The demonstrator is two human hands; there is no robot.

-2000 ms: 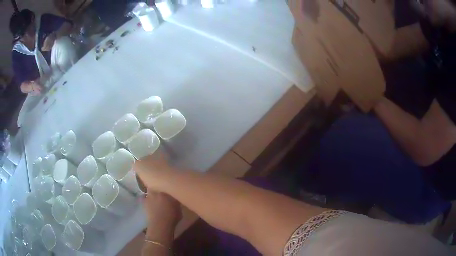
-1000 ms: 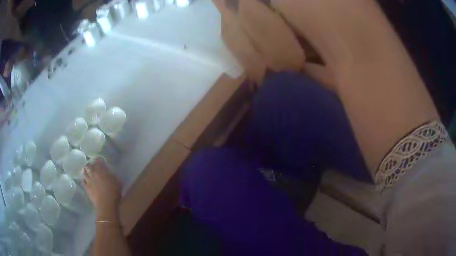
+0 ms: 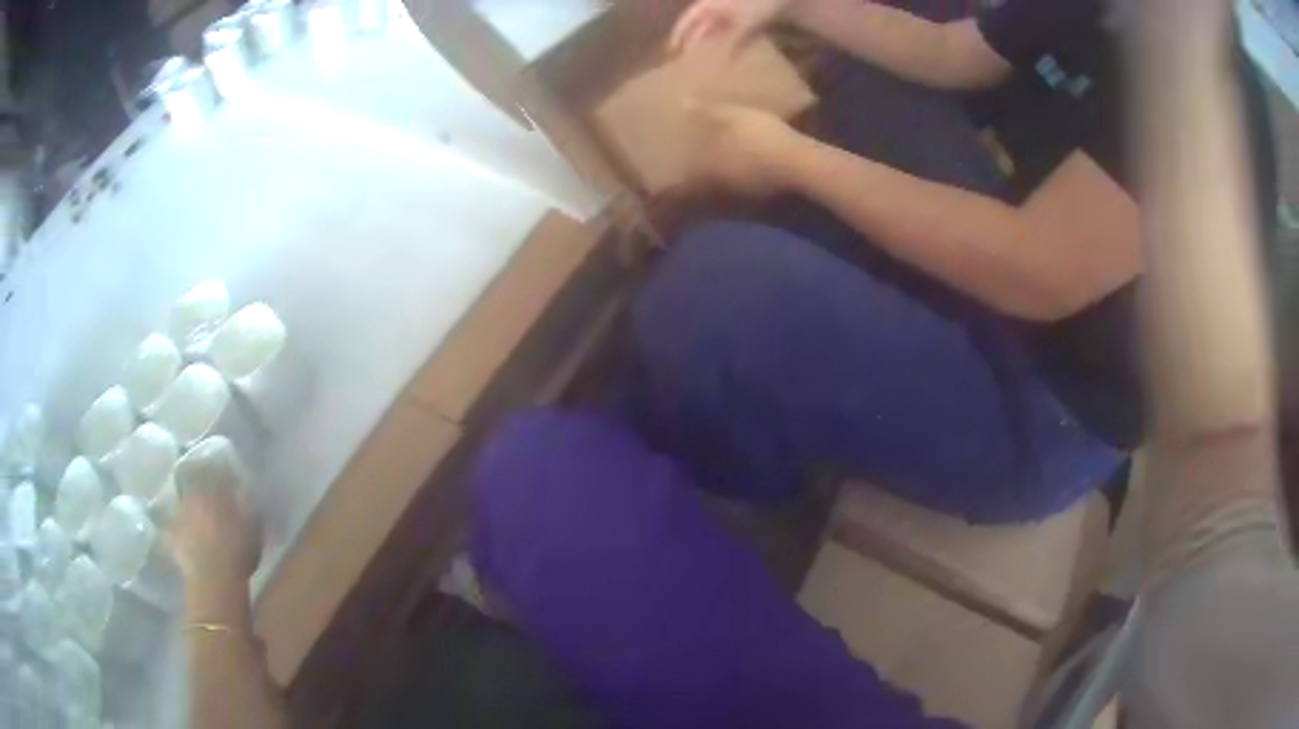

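Note:
White cups (image 3: pixel 143 462) stand mouth up in slanting rows at the left of the table. My left hand (image 3: pixel 217 538), with a thin bracelet at the wrist, is at the near end of the rows. Its fingers are around a white cup (image 3: pixel 211 467); they are blurred and partly hidden. My right forearm rises along the right side, and the right hand is cut off by the top edge. Crinkled clear film seems to cover the cups at the far left.
A person at the right handles a brown carton (image 3: pixel 638 121) at the table corner. Cardboard (image 3: pixel 373 470) runs along the table edge. White containers (image 3: pixel 228 60) stand at the far side, near small dark specks. Closed boxes (image 3: pixel 912 641) lie low at the right.
The view has swung right, so the cups appear farther left. My right arm has moved from the cups, across the carton side, to the far right. My left hand stays by the cups.

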